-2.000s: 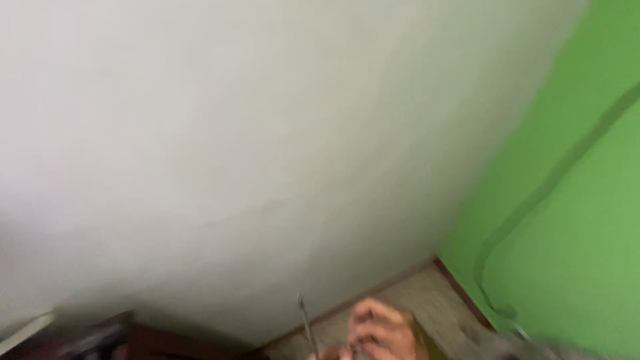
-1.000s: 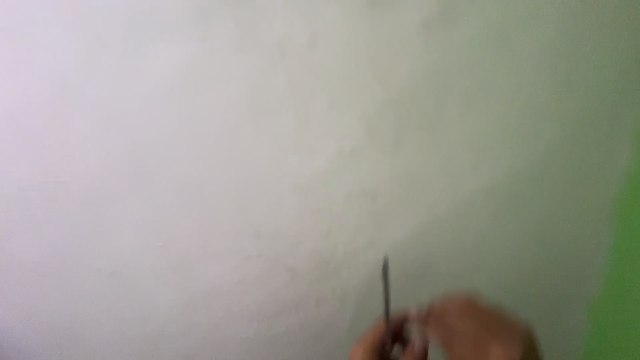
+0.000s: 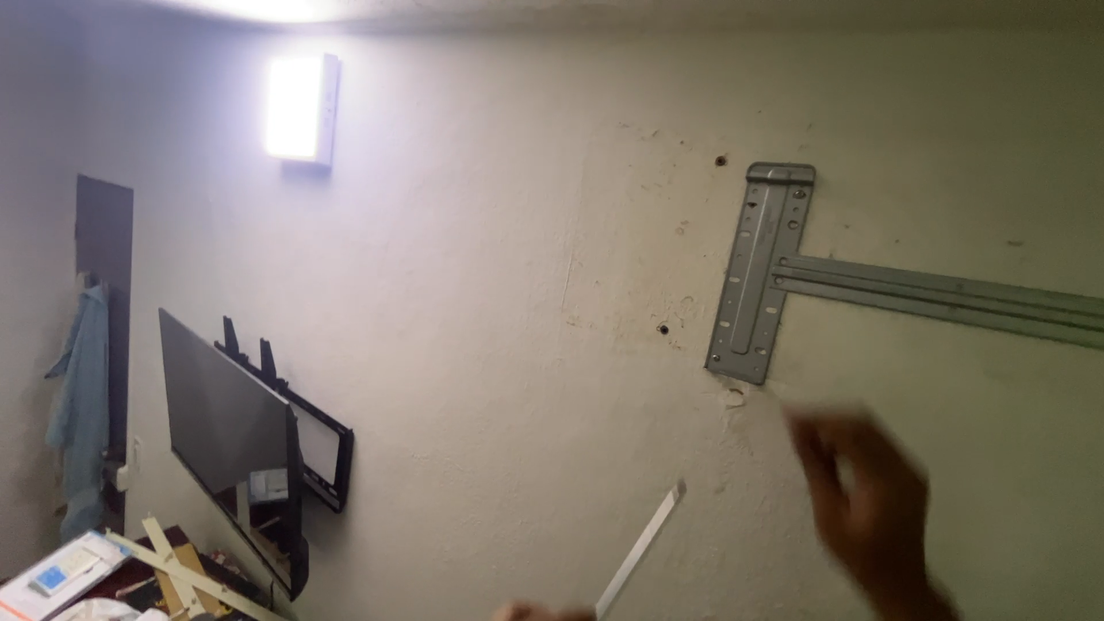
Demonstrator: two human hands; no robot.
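A grey metal mounting bracket [image 3: 759, 276] is fixed on the pale wall, with a long slotted rail [image 3: 940, 297] running from it to the right edge. Below the bracket, my right hand [image 3: 862, 500] is raised and blurred, its fingers bent toward the thumb; whether it holds something small cannot be told. At the bottom edge only the top of my left hand [image 3: 539, 611] shows, closed at the lower end of a long thin metal tool [image 3: 638, 550] that slants up to the right. The rest of that hand is out of frame.
Two dark-centred holes [image 3: 663, 329] mark the wall left of the bracket. A lit lamp [image 3: 297, 108] hangs upper left. A television [image 3: 233, 431] stands out from a black wall mount [image 3: 348, 466]. Lower left are wooden strips [image 3: 185, 569]; a blue cloth [image 3: 82, 414] hangs beyond.
The view has swung widely, bringing the bracket, lamp and television into sight. My hands, close together a second ago, are now apart, the right one higher.
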